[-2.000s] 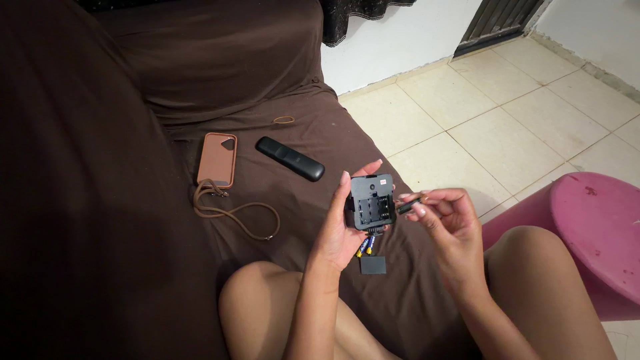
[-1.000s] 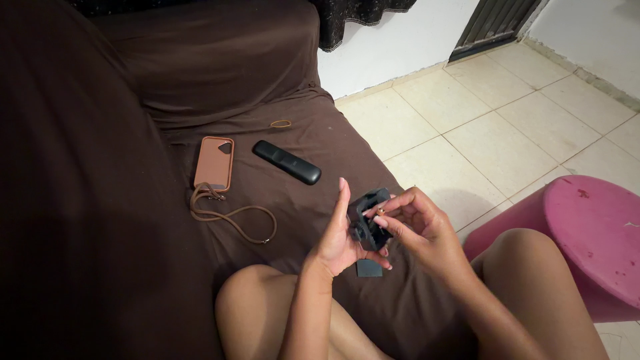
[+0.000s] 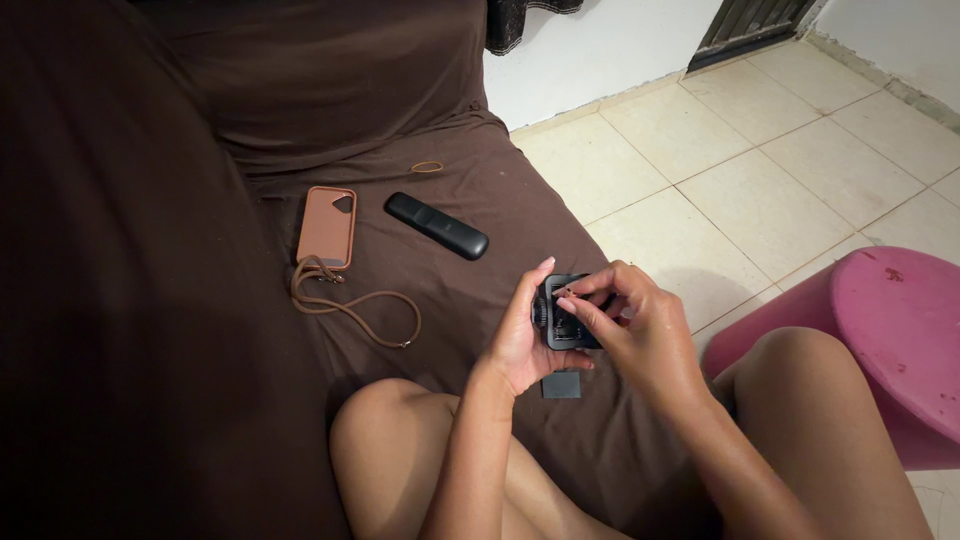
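Observation:
A small black plastic device (image 3: 568, 337) with an open compartment is gripped at its left and lower sides by my left hand (image 3: 521, 337). A ridged round knob shows on its left edge. My right hand (image 3: 637, 311) reaches over the device from the right, thumb and forefinger pinching a small part (image 3: 564, 292) at the compartment's upper end; the fingers partly hide it, so its kind is unclear. Just below my left fingers, a dark flat rectangular piece (image 3: 561, 385) lies on the brown sofa cover (image 3: 495, 187).
A phone case (image 3: 326, 229) with a brown cord strap (image 3: 360, 304), a black remote control (image 3: 436, 225) and a thin elastic band (image 3: 427, 167) lie on the sofa to the left. At the right, a pink plastic stool (image 3: 900, 337) stands on the tiled floor (image 3: 742, 180) beside my knee.
My right hand has moved left, from beside the device to over its compartment. The device has been turned in my left hand, and its knob now faces left.

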